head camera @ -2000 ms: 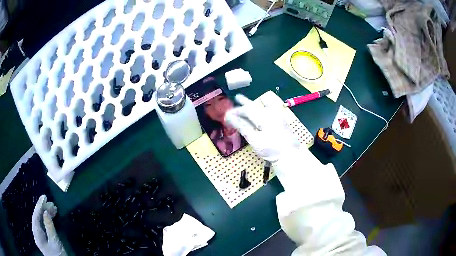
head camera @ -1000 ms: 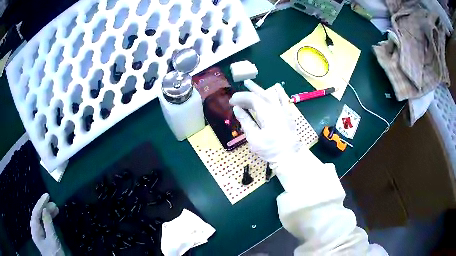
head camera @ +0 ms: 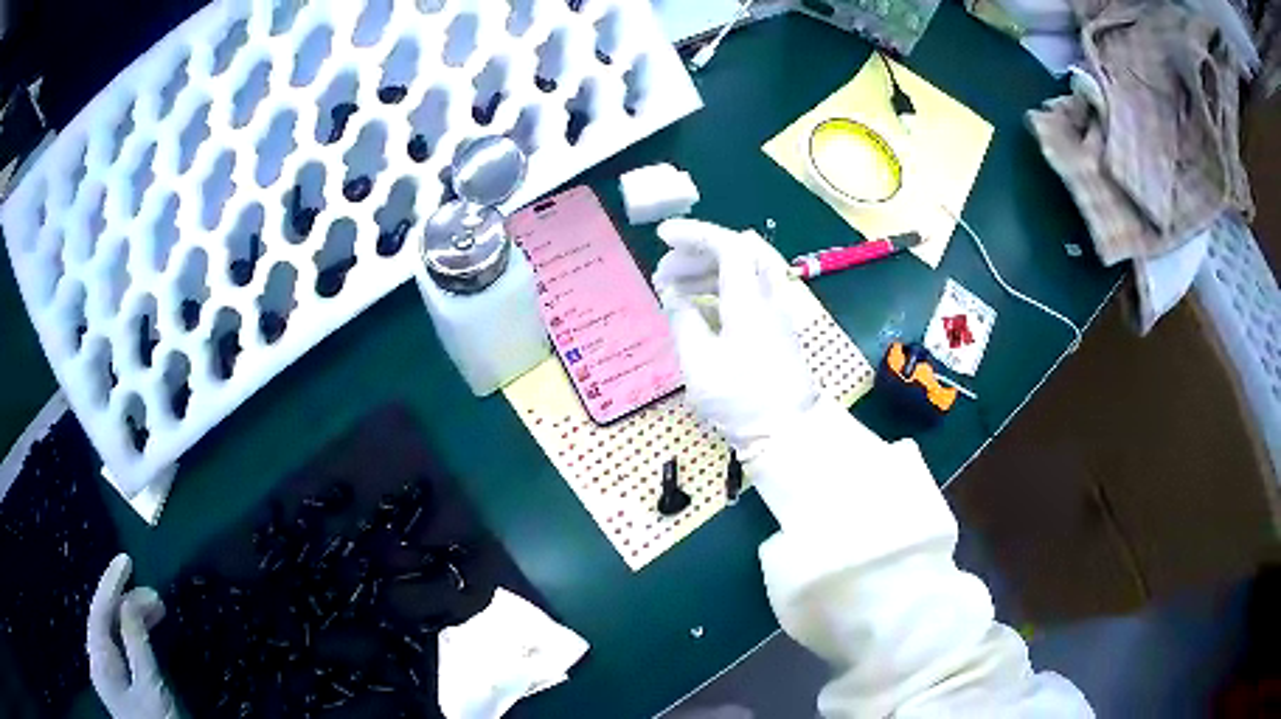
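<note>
My right hand (head camera: 738, 337), white-gloved, is over the right edge of the smartphone (head camera: 597, 302), its fingers curled; whether it touches the phone or holds anything I cannot tell. The phone shows a pink screen with a list and lies on the dotted card (head camera: 604, 478). An earbud (head camera: 673, 489) and a second small black piece (head camera: 733, 475) lie on the card below my hand. My left hand (head camera: 124, 639), also white-gloved, is at the lower left edge, partly cut off, fingers apart with nothing visible in it, beside the heap of earbuds (head camera: 337, 590).
A white foam tray (head camera: 211, 330) with some black earbuds is at upper left. The solvent bottle (head camera: 485, 330) stands left of the phone, lid up. A white cloth (head camera: 506, 657), white block (head camera: 658, 193), pink marker (head camera: 854, 256), orange-and-black tool (head camera: 920, 379) and yellow paper (head camera: 927, 155) lie around.
The phone screen has changed from a dark picture to a pink list. My right hand has moved slightly off the phone's middle, towards its right edge. My left hand has barely moved.
</note>
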